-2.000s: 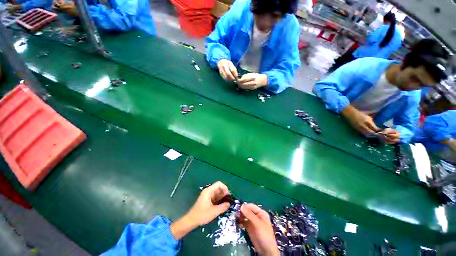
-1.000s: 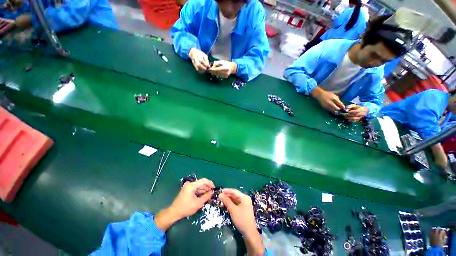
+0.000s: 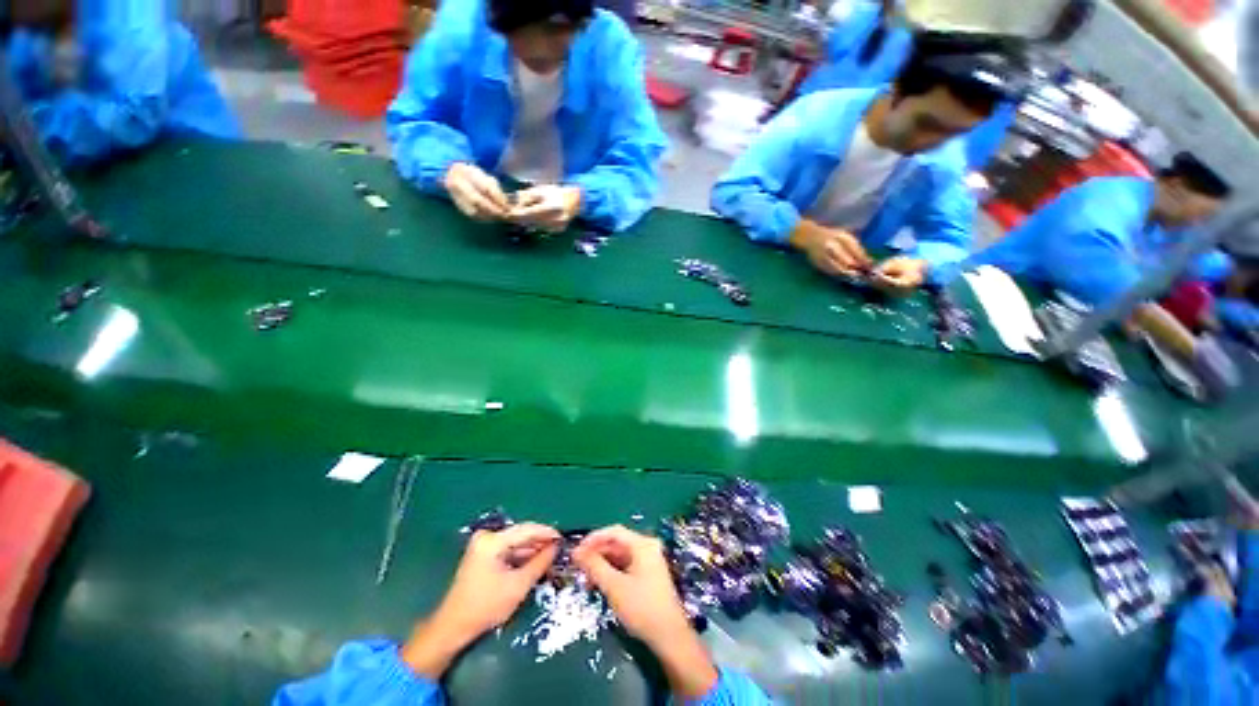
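Note:
My left hand (image 3: 500, 577) and my right hand (image 3: 628, 572) meet fingertip to fingertip, both pinching a small dark sub-assembly (image 3: 566, 549), mostly hidden by the fingers. A loose heap of small white parts (image 3: 568, 619) lies just below and between my hands. A small dark clump (image 3: 486, 521) lies just beyond my left hand. A large tangled pile of dark sub-assemblies (image 3: 729, 545) lies right beside my right hand, with a second pile (image 3: 845, 593) and a third pile (image 3: 1001, 593) farther right.
Tweezers (image 3: 398, 517) and a white square (image 3: 355, 468) lie left of my hands; another white square (image 3: 864, 499) lies above the piles. A red tray (image 3: 35, 531) is at far left, a spotted sheet (image 3: 1111, 563) at right. Workers sit across the green bench (image 3: 608, 372); another person's hand (image 3: 1215, 579) is at far right.
The view has swung to the right, bringing more piles and the spotted sheet in and most of the red tray out. My hands stay together on the small dark part.

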